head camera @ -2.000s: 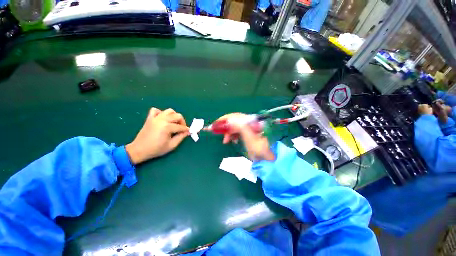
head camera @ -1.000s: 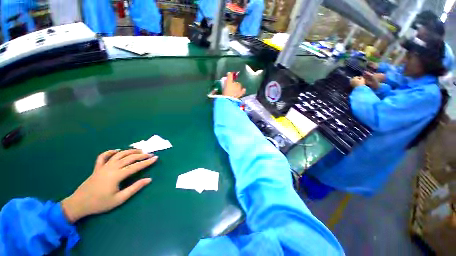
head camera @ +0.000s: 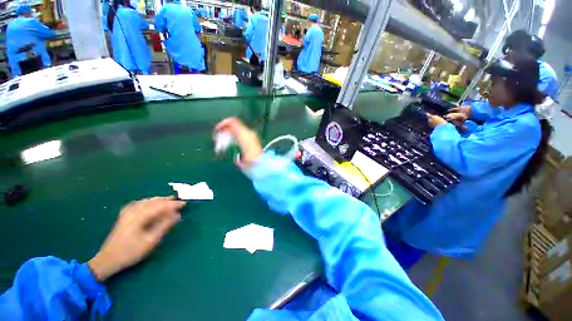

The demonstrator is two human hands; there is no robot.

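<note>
My left hand (head camera: 137, 233) is low over the bench at the left, blurred, its fingertips beside a torn white paper (head camera: 194, 191). A small dark spot shows at the fingertips; I cannot tell whether it is held. My right hand (head camera: 243, 143) is raised over the middle of the bench, closed on a blurred whitish, clear syringe (head camera: 222, 142); its tip cannot be made out. A pale air hose (head camera: 283, 139) loops between this hand and the controller. A second white paper (head camera: 249, 238) lies nearer me. A small black unit (head camera: 15, 195) lies at the far left.
The grey controller (head camera: 326, 168) stands right of my right arm, with a black box (head camera: 339, 132) behind it. A black tray of parts (head camera: 401, 154) lies further right. A metal post (head camera: 365, 53) rises behind them. A person in a blue smock (head camera: 486, 147) works at the right.
My right hand has come back from beside the controller towards me and left, with the syringe. My left hand, flat and spread before, now has its fingers drawn together beside the paper.
</note>
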